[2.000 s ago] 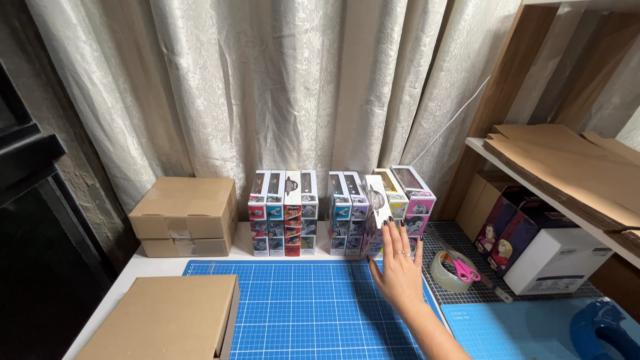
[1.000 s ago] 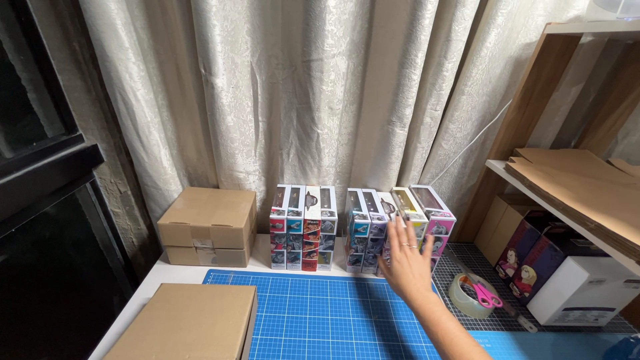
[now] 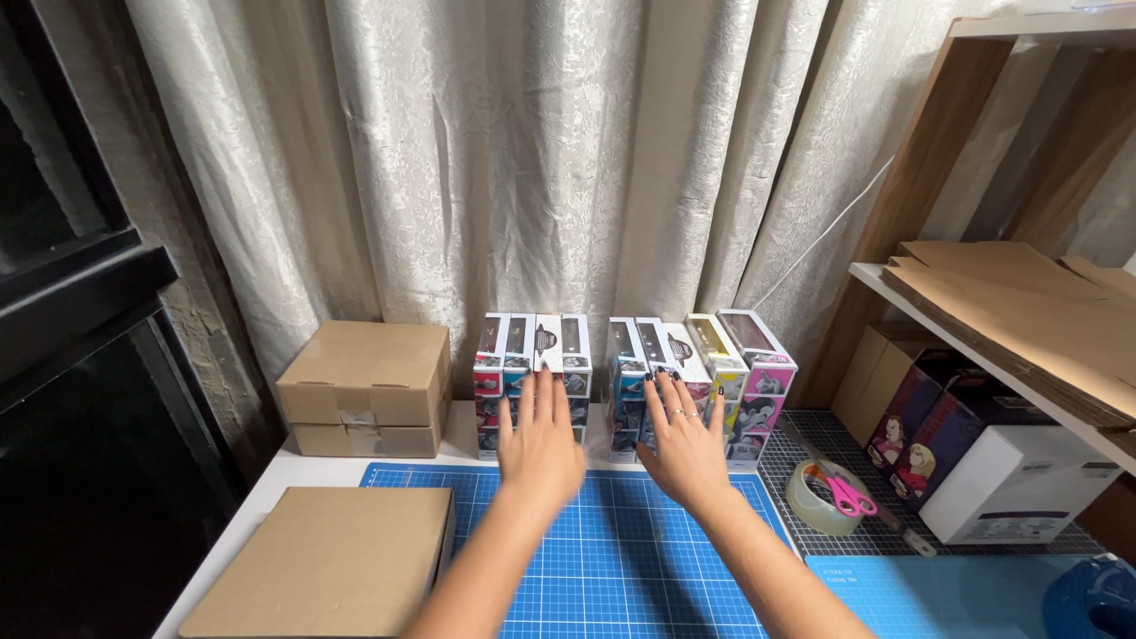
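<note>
Two groups of upright, narrow printed figure boxes with window tops stand side by side at the back of the blue cutting mat. My left hand, fingers spread, is in front of the left group of boxes, its fingertips at their fronts. My right hand, with rings on it, is at the fronts of the right group of boxes, palm toward them. Neither hand grasps anything. Whether the fingertips touch the boxes is not certain. The hands partly hide the box fronts.
Two stacked cardboard boxes stand back left, with a larger cardboard box at front left. On the right lie a clear tape roll, pink-handled scissors, a utility knife and a blue tape dispenser. A shelf holds flat cardboard.
My left hand has come into view before the left group of boxes. My right hand remains at the right group, where the middle box that stood forward earlier now sits further back.
</note>
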